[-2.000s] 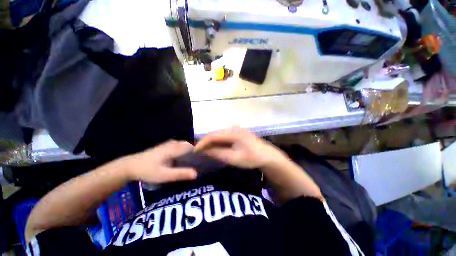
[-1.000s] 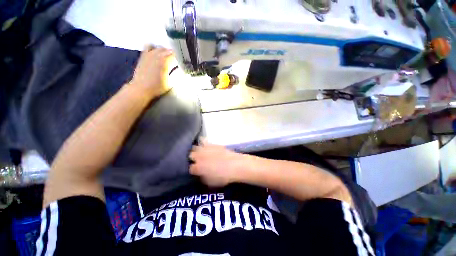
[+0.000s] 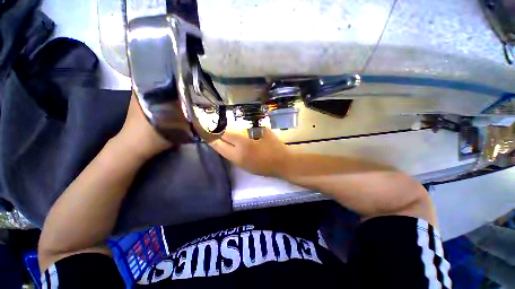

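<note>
The grey fabric panel point(image 3: 175, 183) lies on the sewing table and hangs over its front edge. My left hand point(image 3: 148, 125) is on the fabric, its fingers hidden behind the shiny metal guard of the sewing machine point(image 3: 316, 45). My right hand point(image 3: 254, 151) is by the presser foot area at the panel's right edge, its fingertips partly hidden by metal parts. The frame does not show whether either hand grips the cloth. The needle is hidden, and bright light shows beside the fingers.
A black flat rectangle point(image 3: 333, 107) lies on the machine bed. A dark metal tool point(image 3: 443, 123) and a tape-wrapped lump point(image 3: 500, 141) are at the right. A blue plastic basket point(image 3: 138, 254) is below the table at the left. A crumpled dark grey bundle point(image 3: 53, 84) is at the left.
The view has moved closer to the machine head. My right hand has moved from the panel's near edge up to the presser foot area. My left hand now lies partly behind the metal guard.
</note>
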